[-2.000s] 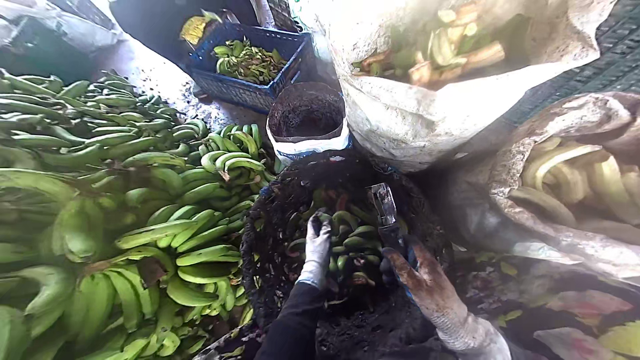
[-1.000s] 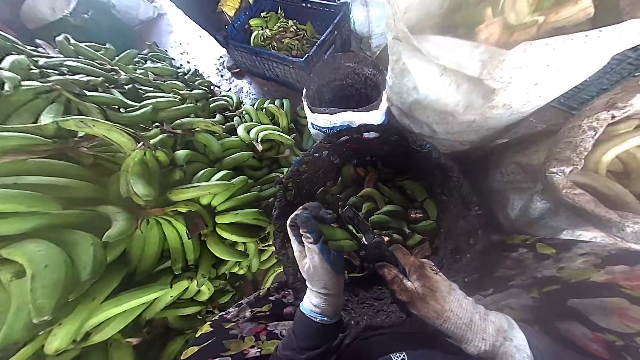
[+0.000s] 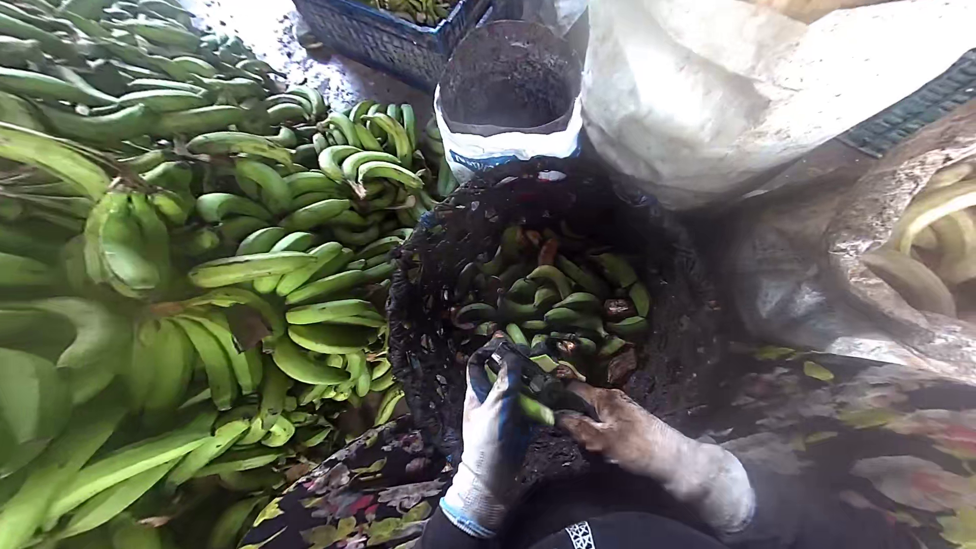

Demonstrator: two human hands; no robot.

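My left hand, in a white glove with dark fingers, is closed around a small green banana at the near side of a dark, dirty basket. From the right, my right hand, in a brown-stained glove, meets it and grips the dark handle of a tool. The tool's blade is mostly hidden between the hands. Several small green bananas and brown scraps lie inside the basket beyond my fingers.
A large heap of green bananas fills the left. Behind the basket stand a dirty bucket and a blue crate. A white sack and an open sack with peeled pieces are at the right.
My two hands have come together over the near side of the basket. The tool, held up apart from my left hand two seconds ago, is now lowered between both hands. The view has shifted closer.
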